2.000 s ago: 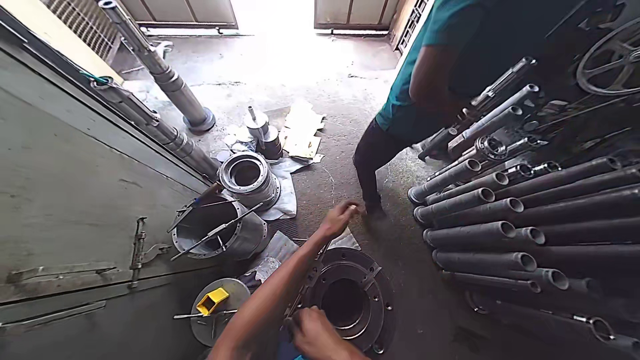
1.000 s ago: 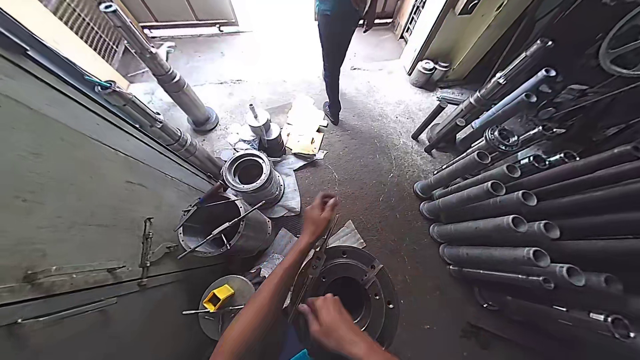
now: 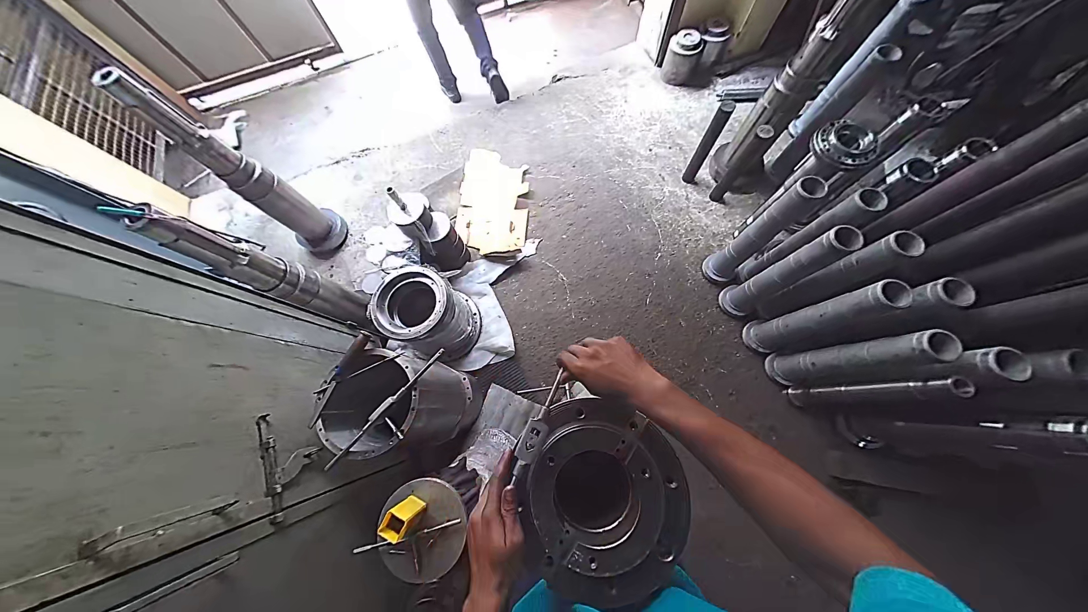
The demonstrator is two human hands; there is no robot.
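Note:
My left hand [image 3: 495, 531] is closed around the lower end of a slim grey tool [image 3: 533, 432] with a boxy middle, which looks like a caliper. My right hand [image 3: 605, 365] pinches its thin upper end. The tool lies slanted along the left rim of a dark round metal flange [image 3: 663, 476], which has bolt holes and a wide central bore. This flange is right in front of me, over teal cloth. Left of my left hand, a yellow hollow block [image 3: 401, 518] and a thin rod rest on a round metal disc [image 3: 433, 565].
A flanged metal cylinder [image 3: 463, 327] and a wider drum-like housing [image 3: 463, 406] with rods across its mouth stand to the left. Cardboard [image 3: 493, 200] lies beyond. Stacked dark pipes [image 3: 850, 302] line the right side. A person's legs [image 3: 455, 47] are near the bright doorway.
My left hand has drawn back from beyond the flange to its left side. My right hand has moved from the flange to beyond its far edge. The other person has walked away toward the doorway.

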